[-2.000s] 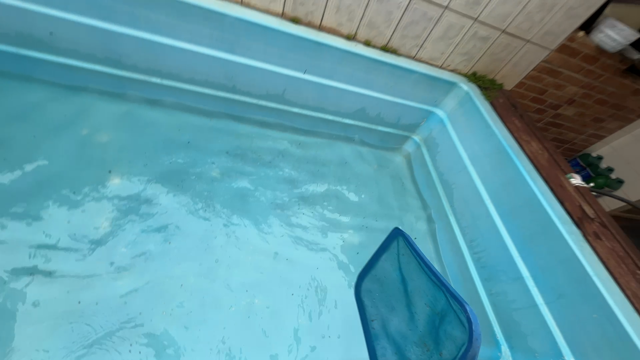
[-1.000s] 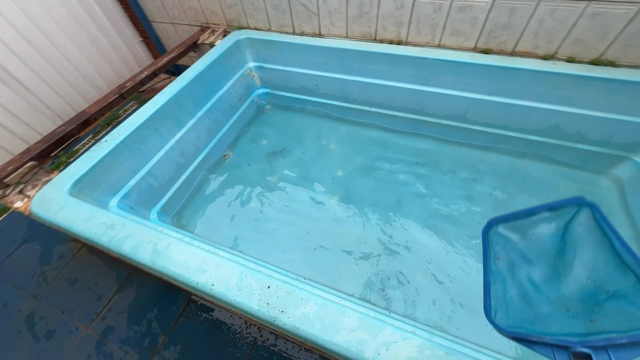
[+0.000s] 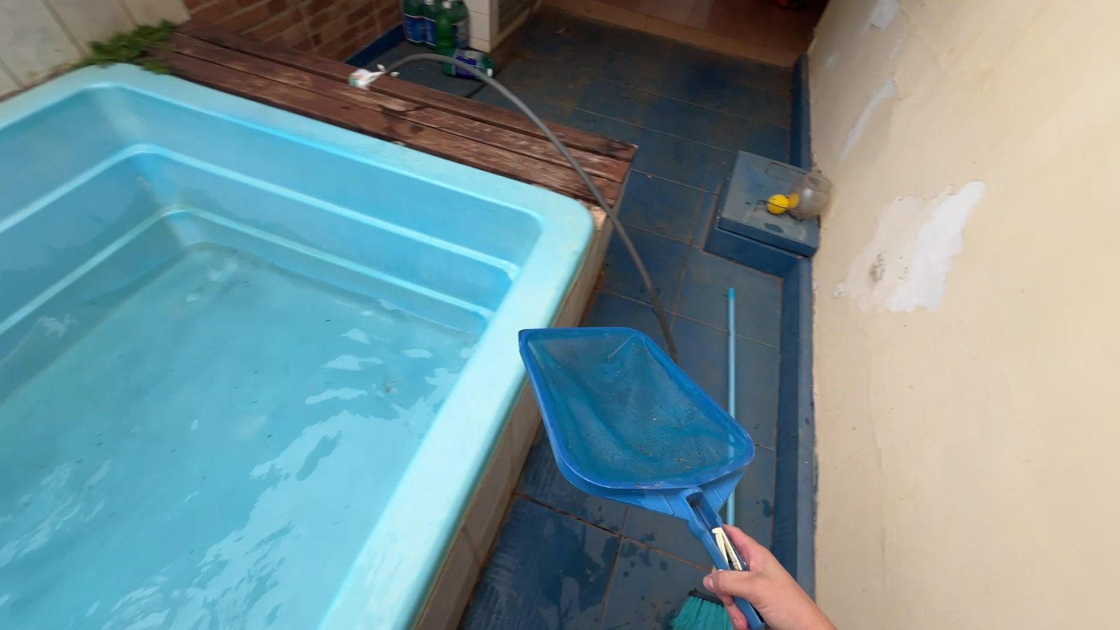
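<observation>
My right hand (image 3: 759,584) comes in at the bottom right, its fingers closed around the short blue handle of a pool skimmer net (image 3: 643,411). The net's blue frame reaches up and left, its tip over the rim of a light-blue fiberglass pool (image 3: 490,385). Small dark specks lie on the mesh. Water (image 3: 227,420) with ripples and a few specks partly fills the pool. My left hand is out of the picture.
A wooden deck (image 3: 420,114) adjoins the pool's far end, crossed by a gray hose (image 3: 560,144). On the blue tiles lie a light-blue pole (image 3: 731,376) and teal broom bristles (image 3: 700,611). A blue box (image 3: 761,210) stands against the cream wall (image 3: 962,394); green bottles (image 3: 442,26) stand farther back.
The skimmer net, over the pool in both earlier frames, is now mostly above the tiled floor beside it. The view has swung to the right, and my right hand has come into sight.
</observation>
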